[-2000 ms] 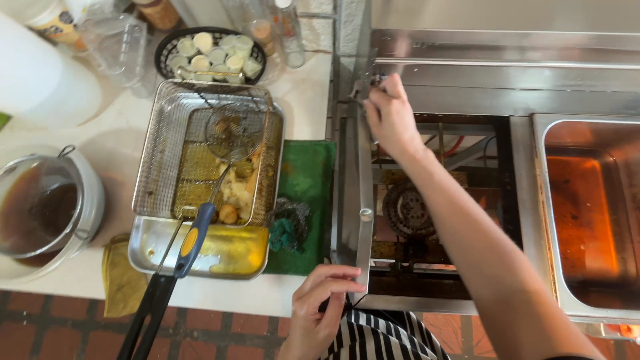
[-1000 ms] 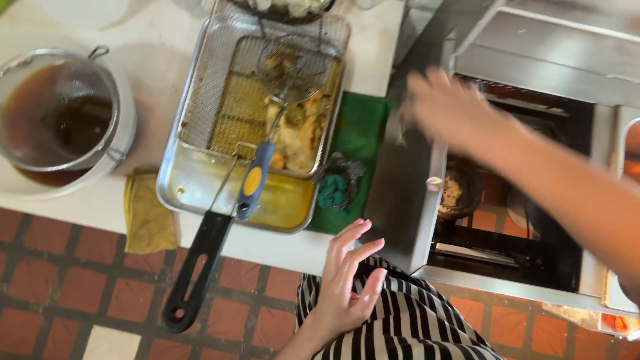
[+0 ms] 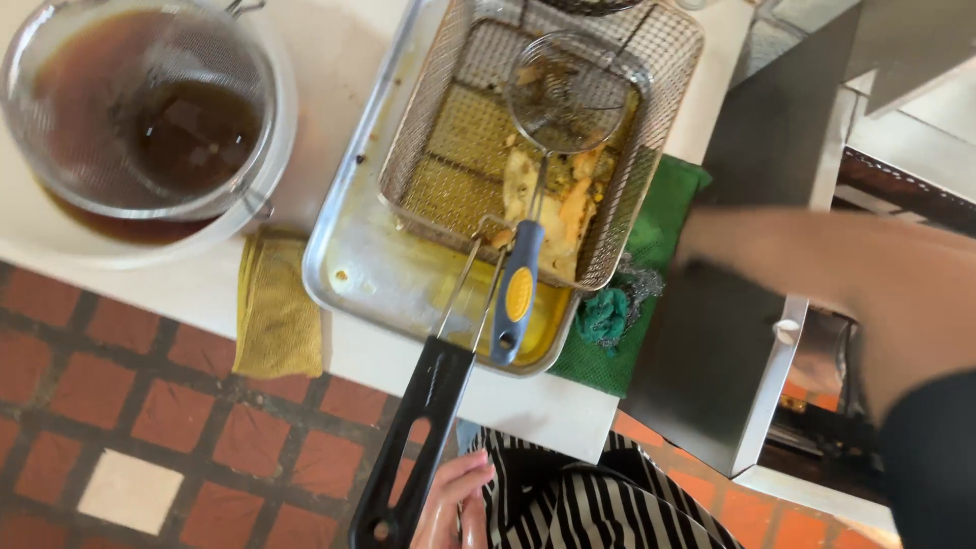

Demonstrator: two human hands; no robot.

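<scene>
A wire fryer basket (image 3: 435,175) with a black handle (image 3: 415,427) rests in a metal tray (image 3: 358,282) holding yellow oil. Fried pieces (image 3: 560,213) lie in it, beneath a wire skimmer (image 3: 518,282) with a grey-blue handle. My left hand (image 3: 457,496) is low in the view, beside the basket's black handle and partly behind it; whether it touches the handle cannot be told. My right hand (image 3: 705,236), badly blurred, reaches over the metal side panel toward the green cloth (image 3: 663,206); its fingers cannot be made out. A scouring pad and teal cloth (image 3: 602,316) lie on the green cloth.
At the left a fine-mesh strainer (image 3: 80,152) sits over a white container (image 3: 286,145) of brown liquid. A yellow cloth (image 3: 278,313) hangs over the counter's edge. The open metal appliance frame (image 3: 770,389) stands at the right, above a red tile floor (image 3: 160,412).
My right hand has moved left from the appliance's back area toward the green cloth. My left hand has left the panel's front corner and is now by the basket handle. The view has shifted left.
</scene>
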